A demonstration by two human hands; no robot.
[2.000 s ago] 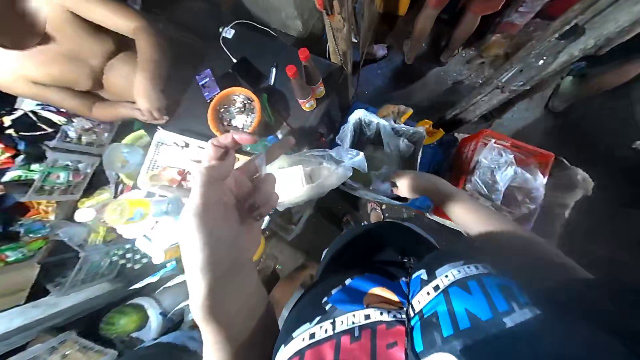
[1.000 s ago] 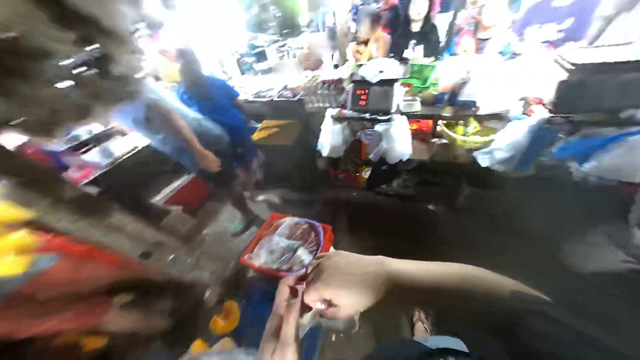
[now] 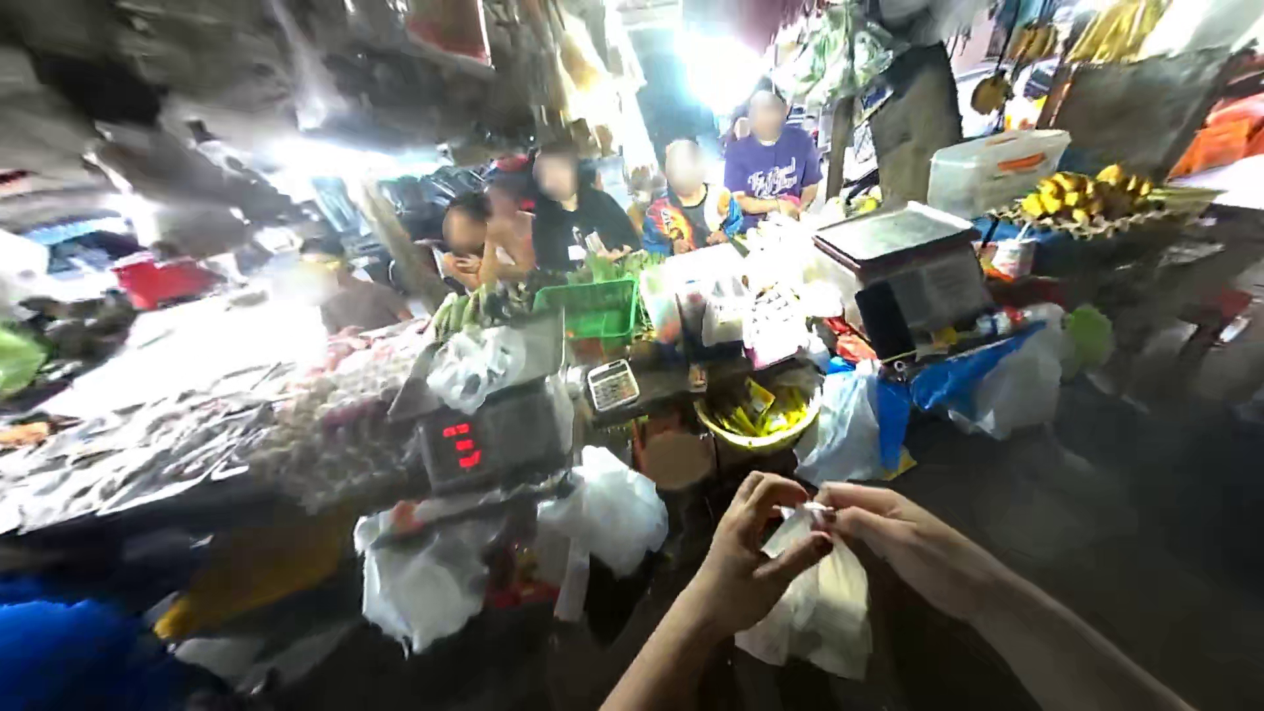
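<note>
A whitish plastic bag (image 3: 818,602) hangs below both hands at the lower right of the view, its top gathered between the fingers. My left hand (image 3: 750,553) pinches the gathered neck from the left, with thumb and fingertips curled around it. From the other side my right hand (image 3: 894,538) grips the same twisted top, the fingertips of the two hands almost touching. Something lies inside the bag, but its shape is hidden by the plastic.
Beyond stand a digital scale (image 3: 494,434) with a plastic bag on its pan, a calculator (image 3: 613,385), a yellow basin (image 3: 758,420), a green basket (image 3: 590,308) and fish (image 3: 148,444) on a stall. Plastic bags (image 3: 425,583) hang in front. Several people are behind the stall.
The view has swung far round to the stall. Two seconds ago my hands were apart, the left raised beside a plastic bag; now they meet at the bag's neck.
</note>
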